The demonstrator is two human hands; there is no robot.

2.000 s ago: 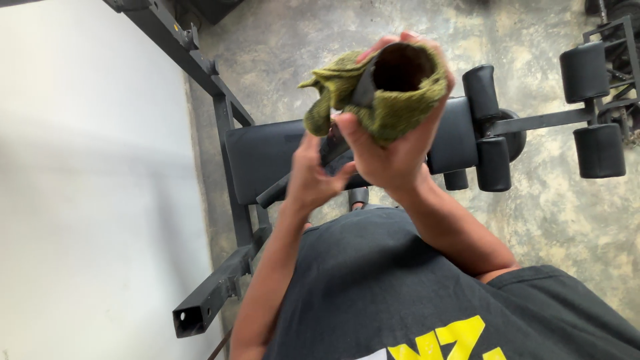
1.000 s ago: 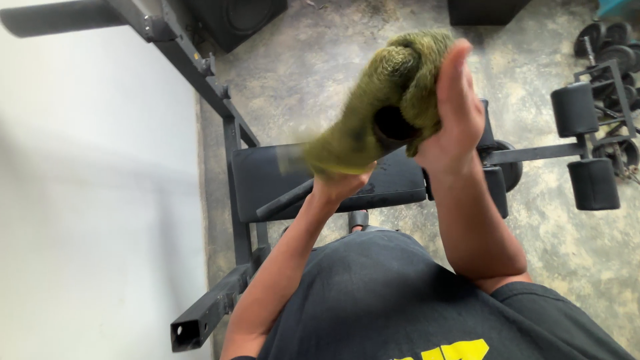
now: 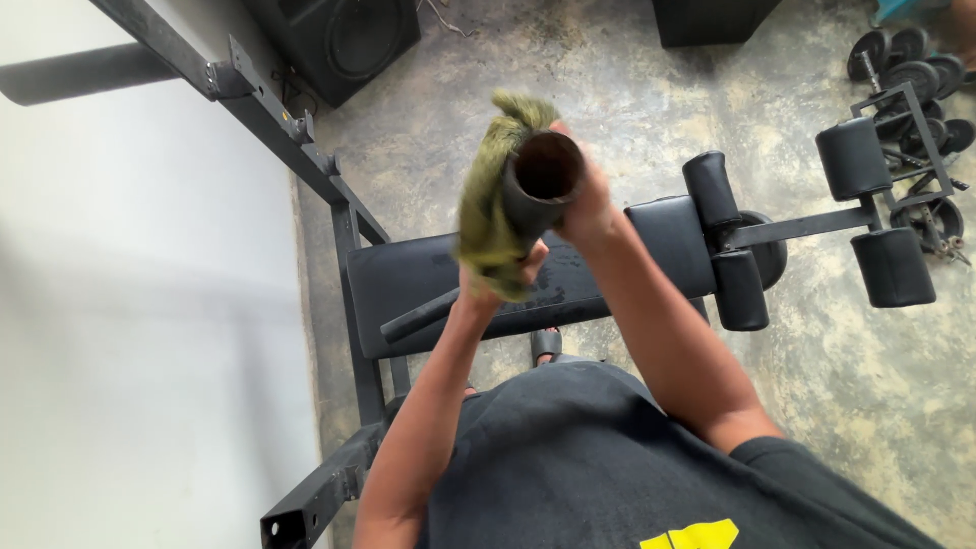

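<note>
A dark hollow tube (image 3: 526,210) points its open round end up toward me, above a black padded weight bench (image 3: 579,278). My right hand (image 3: 587,194) grips the tube's right side near that end. A green fluffy cloth (image 3: 488,198) lies along the tube's left side, blurred by motion. Lower down, my left hand (image 3: 507,278) is closed on the cloth around the tube, its fingers partly hidden by the cloth. A second dark bar (image 3: 419,313) slants across the bench's left part; whether it joins the tube is hidden behind my left hand.
A black metal rack frame (image 3: 282,137) runs along the white wall at left, with a square tube end (image 3: 286,526) near me. A black speaker (image 3: 351,46) stands behind. Foam leg rollers (image 3: 854,160) and a rack of weight plates (image 3: 915,84) are at right. My sandalled foot (image 3: 546,343) is below the bench.
The cloth covered the tube's open end a second ago; now it lies along the left side and the dark rim shows. My right hand's fingers have closed around the tube. The view has shifted somewhat.
</note>
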